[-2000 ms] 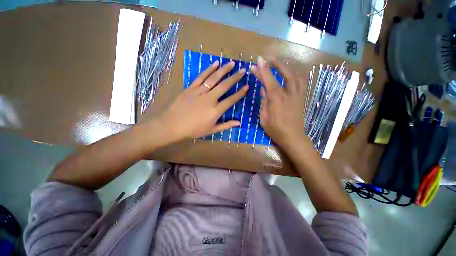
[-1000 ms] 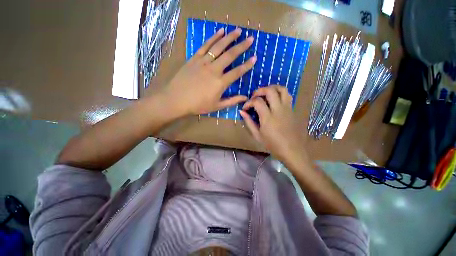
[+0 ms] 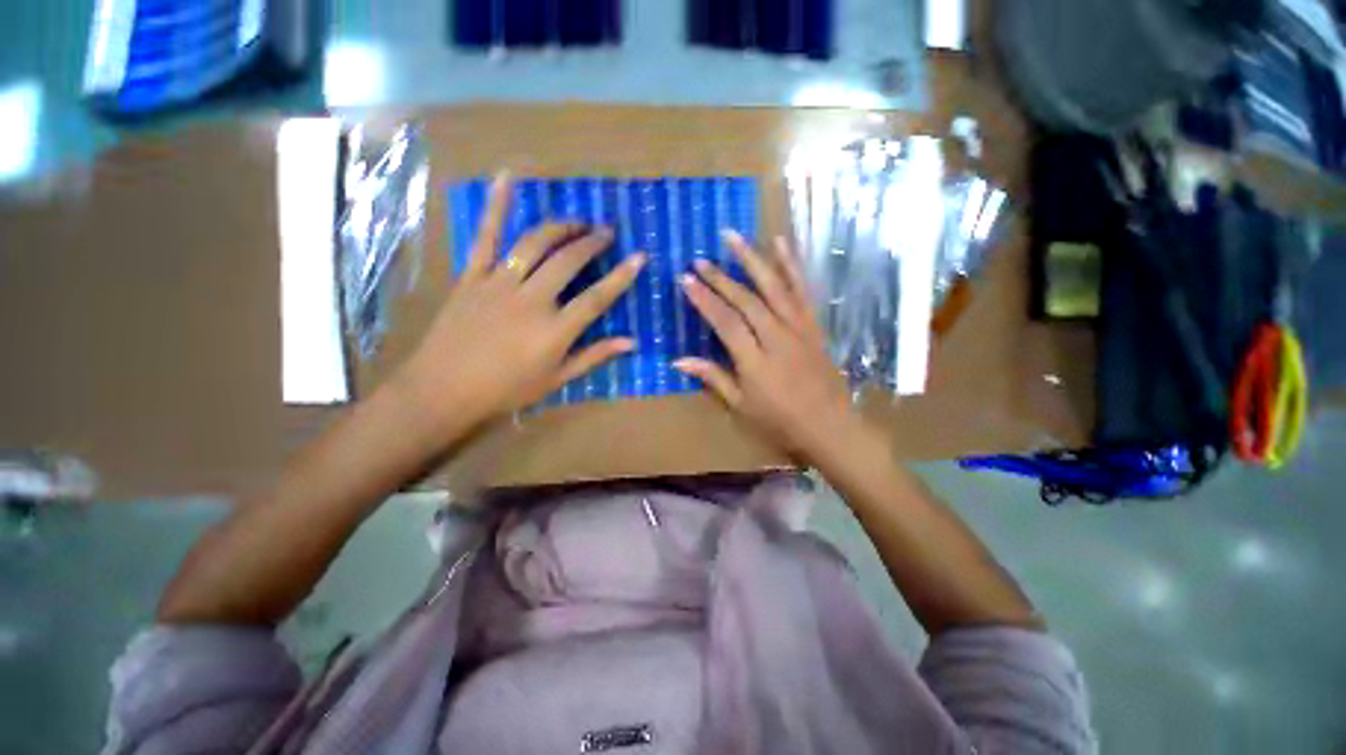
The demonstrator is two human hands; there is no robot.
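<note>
A bright blue solar cell string (image 3: 651,295) with light lines lies flat on the brown board in front of me. The frame is blurred. My left hand (image 3: 520,310) lies over its left part, palm down, fingers spread, a ring on one finger. My right hand (image 3: 771,339) rests over its right edge, fingers apart. Neither hand shows anything gripped. The hands cover parts of the string's left side and lower right.
Silvery ribbon bundles lie left (image 3: 380,244) and right (image 3: 864,266), beside white strips (image 3: 310,266). Dark cell pieces (image 3: 760,25) lie on the mat behind. A black stand with yellowish pad (image 3: 1073,280), red and yellow scissors handles (image 3: 1267,395) and a grey round housing (image 3: 1092,59) are right.
The view has shifted, showing more of the mat and a blue stack at the back left. My right hand has opened from its curled pose and moved to the string's right side.
</note>
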